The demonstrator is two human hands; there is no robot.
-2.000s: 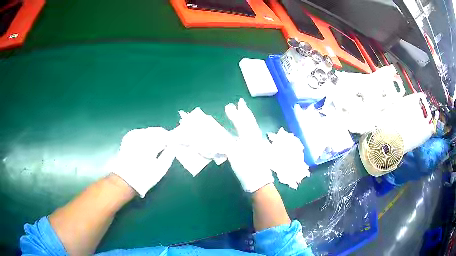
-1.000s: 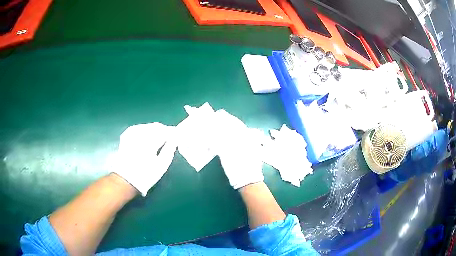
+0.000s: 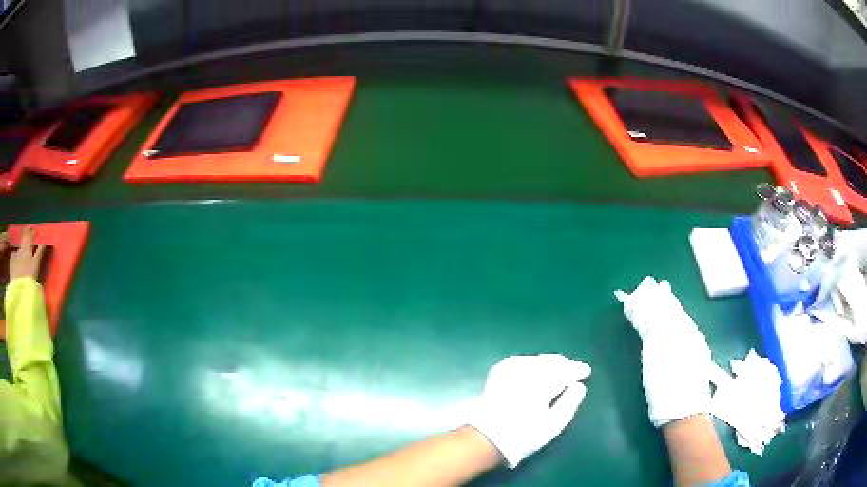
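My left hand (image 3: pixel 532 404), in a white glove, is over the green bench near the front. Its fingers are curled together and no object shows in it. My right hand (image 3: pixel 673 376), also gloved white, is further right and holds a crumpled white wiping cloth (image 3: pixel 648 302), whose ragged end sticks out past the fingers. White on white hides the exact grip. A loose pile of white wipes (image 3: pixel 758 401) lies just right of my right hand, against the blue tray (image 3: pixel 766 333).
Orange-red foam pads (image 3: pixel 328 128) with black screen units (image 3: pixel 217 124) lie along the far belt. A white block (image 3: pixel 719 262) is beside the tray, which holds bottles (image 3: pixel 794 224) and wipes. At left, another person's hand (image 3: pixel 27 257) is on a screen unit.
The view has swung left, bringing the other person and more pads into sight. My hands have parted; the cloth between them has gone with my right hand.
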